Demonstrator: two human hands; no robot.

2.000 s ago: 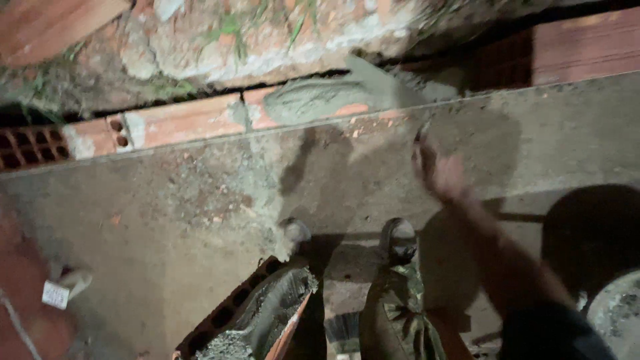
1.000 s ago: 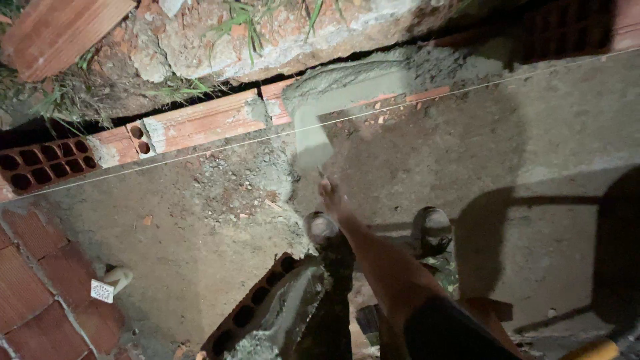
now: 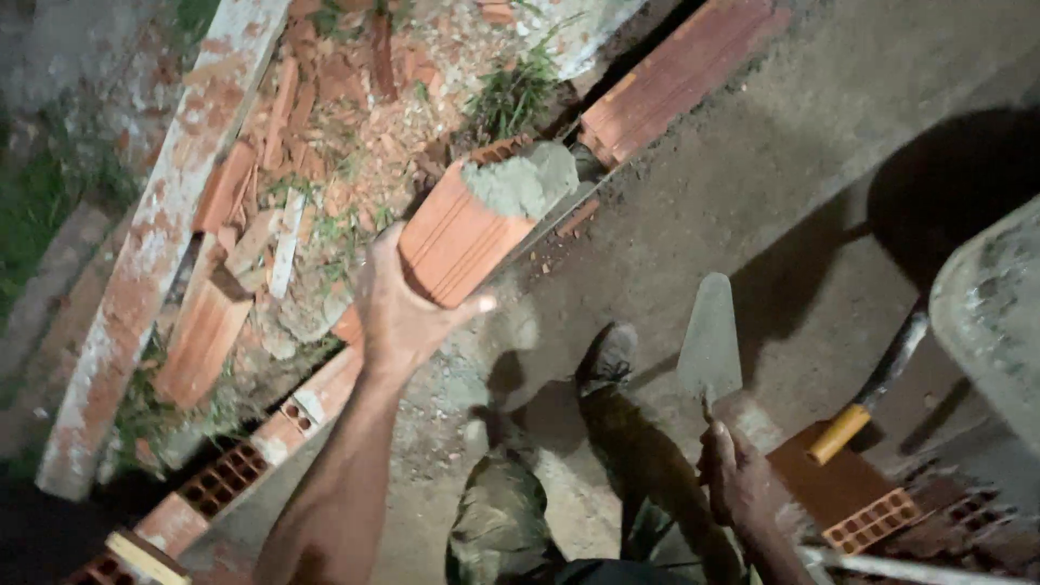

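My left hand [image 3: 402,313] grips the near end of a hollow clay brick [image 3: 467,231], its thumb spread along the right side. Grey mortar [image 3: 524,180] covers much of the brick's far end. The brick lies over the line of the low brick course [image 3: 321,390], short of a darker red hollow brick [image 3: 678,73] farther along. My right hand [image 3: 735,467] holds a pointing-type masonry trowel [image 3: 711,341] by its handle, blade pointing away from me, above the floor beside my leg. What lies under the held brick is hidden.
A wheelbarrow [image 3: 999,317] with a yellow-gripped handle [image 3: 838,435] stands at right, above a loose hollow brick [image 3: 853,496]. A long mortar-stained board [image 3: 162,244] and broken brick pieces [image 3: 203,341] lie left of the course. My shoe [image 3: 613,353] is on the floor near the middle.
The trowel hand was over the mortar on the course and is now at lower right. My left hand has come into view with a mortared brick. The view has turned strongly.
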